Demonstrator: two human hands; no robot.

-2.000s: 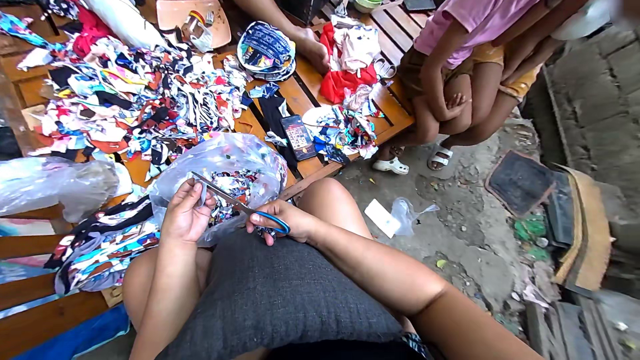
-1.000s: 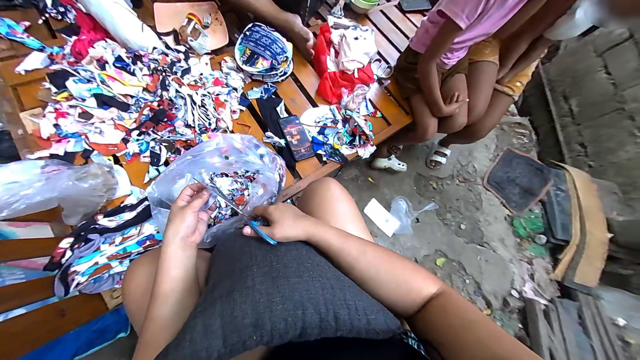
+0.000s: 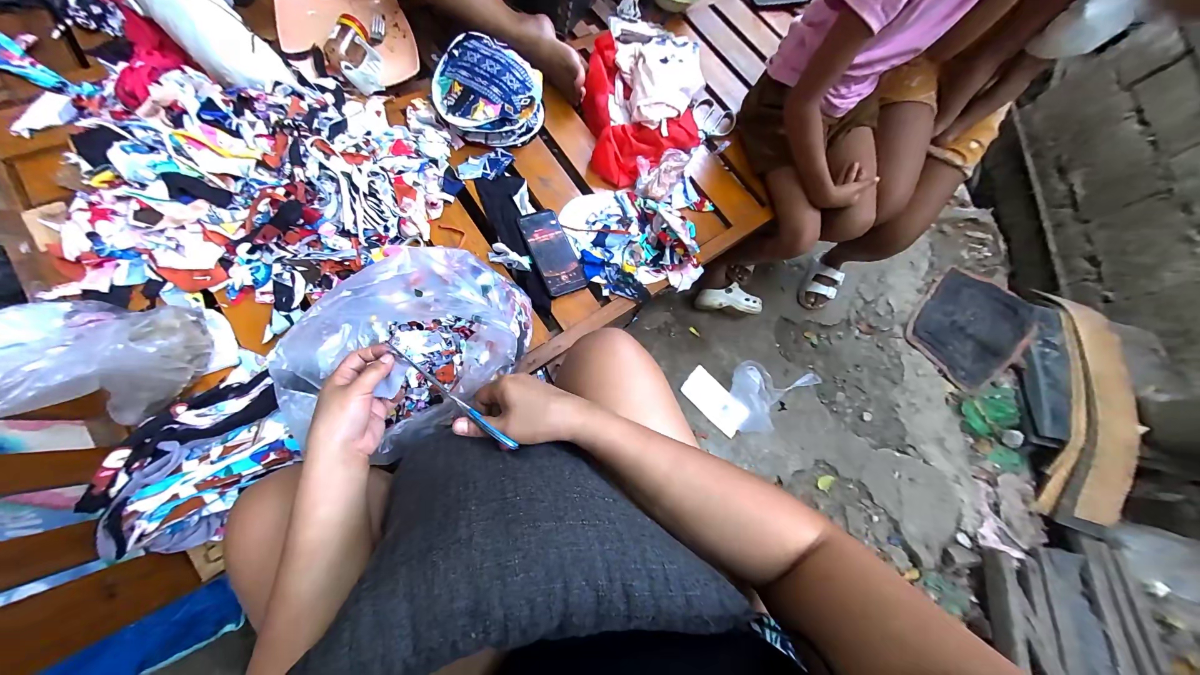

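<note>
My right hand [image 3: 525,408] grips a pair of scissors [image 3: 452,394] with blue handles, their blades pointing up and left. My left hand [image 3: 354,403] pinches a small pale scrap of fabric [image 3: 392,380] near the blade tips. Both hands are above a clear plastic bag [image 3: 328,309] that holds many small cut fabric pieces [image 3: 436,342]. A dark grey cushion [image 3: 534,553] lies on my lap, just below the hands.
A slatted wooden bench [image 3: 562,187] bears a large heap of fabric scraps [image 3: 234,187], a smartphone [image 3: 551,251], a patterned fabric pouch [image 3: 487,89] and red cloth [image 3: 614,155]. Two people sit on its right side. A cloudy plastic bag [image 3: 94,356] is at left; cardboard [image 3: 1111,422] stands at right.
The scissors' blades looked apart two seconds ago and now appear closed together. My right hand has shifted its hold on the handles. My left hand stays near the blade tips.
</note>
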